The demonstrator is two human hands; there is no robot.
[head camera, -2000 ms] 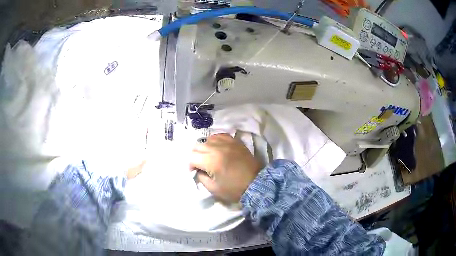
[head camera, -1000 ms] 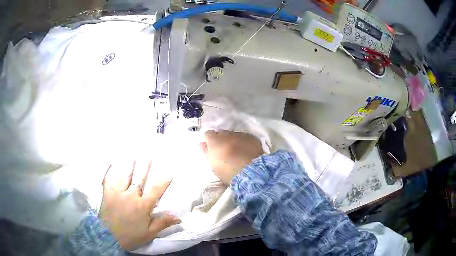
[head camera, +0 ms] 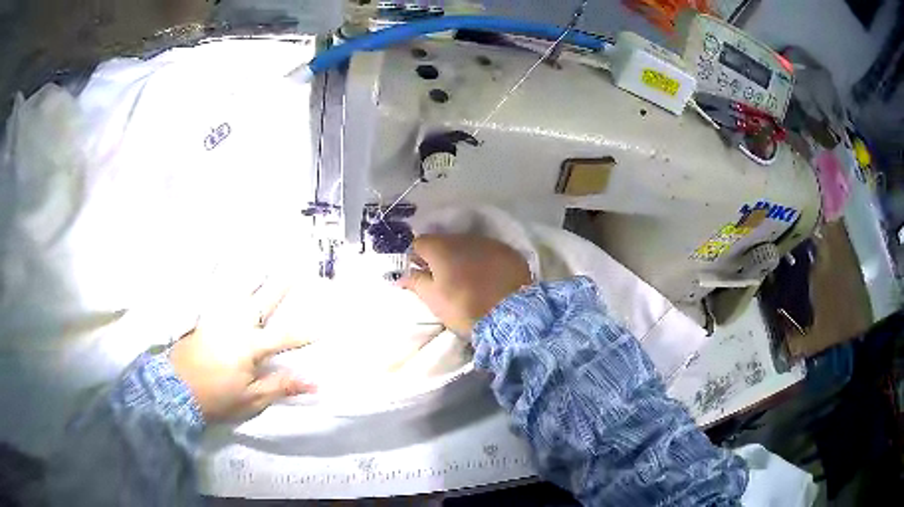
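Note:
White cloth (head camera: 159,208) lies over the machine bed and runs under the arm, washed out by the lamp. My left hand (head camera: 230,366) lies flat on it at the lower left, fingers apart, fingertips lost in the glare. My right hand (head camera: 461,280) is at the cloth just right of the needle area, fingers bent together; its fingertips are by the dark round attachment (head camera: 390,236). Whether they pinch the cloth is hard to tell. The needle bar (head camera: 325,253) stands left of it; the needle tip is lost in glare.
The cream sewing machine arm (head camera: 515,149) spans the middle to the right. A blue hose (head camera: 456,25) crosses its top. A white box (head camera: 652,77), control panel (head camera: 738,69) and red-handled snips (head camera: 758,129) sit at the upper right. The ruler-marked table edge (head camera: 367,475) shows in front.
My left hand has moved up and slightly left with the cloth, baring the ruler edge. My right hand has come closer to the dark attachment, its fingers more bent.

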